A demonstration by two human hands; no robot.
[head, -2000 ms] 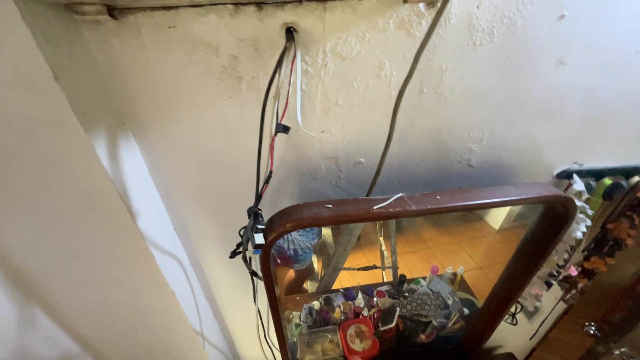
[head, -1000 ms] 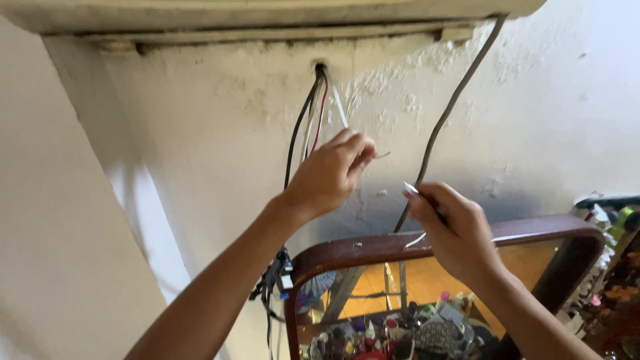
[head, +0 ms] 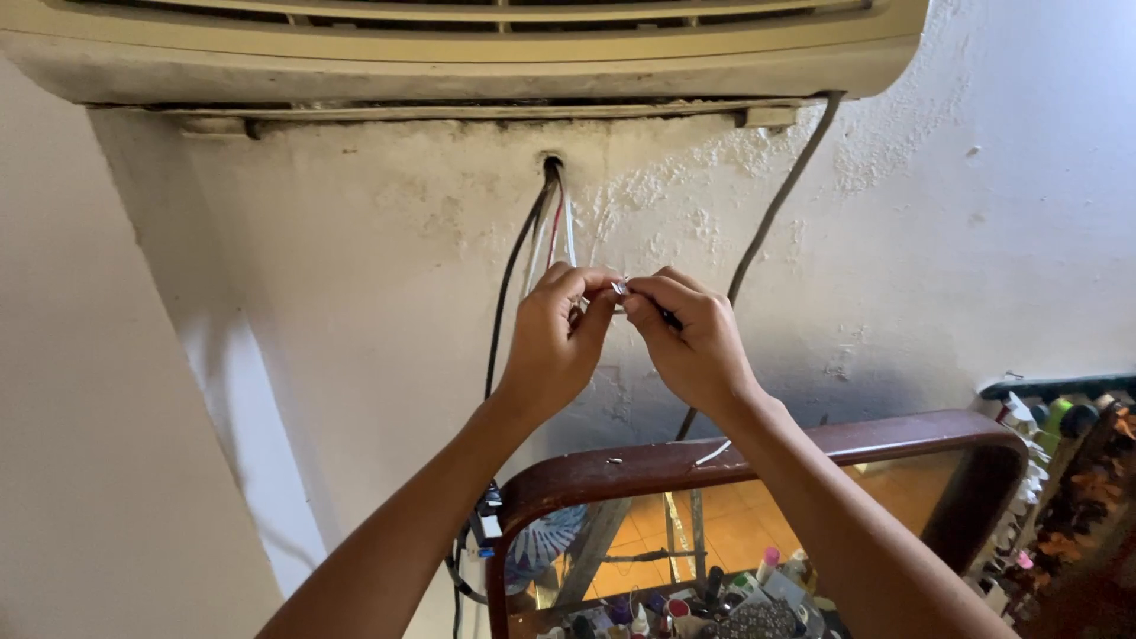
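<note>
Both hands meet in front of the wall, below a hole from which several cables emerge. My left hand pinches the end of a white cable between thumb and fingertips. Against it, my right hand holds a small tool with a shiny metal tip; its dark body is mostly hidden in the palm, so its kind cannot be told. A black cable and a red wire hang from the same hole, beside and behind my left hand.
Above is a wall-mounted air conditioner, with a grey cable running down from its right end. Below stands a mirror with a dark wooden frame, a white wire scrap on its top. A connector hangs at its left.
Both hands, absent two seconds ago, were apart one second ago and are now together at the white cable's end. The view has tilted up, showing more of the air conditioner.
</note>
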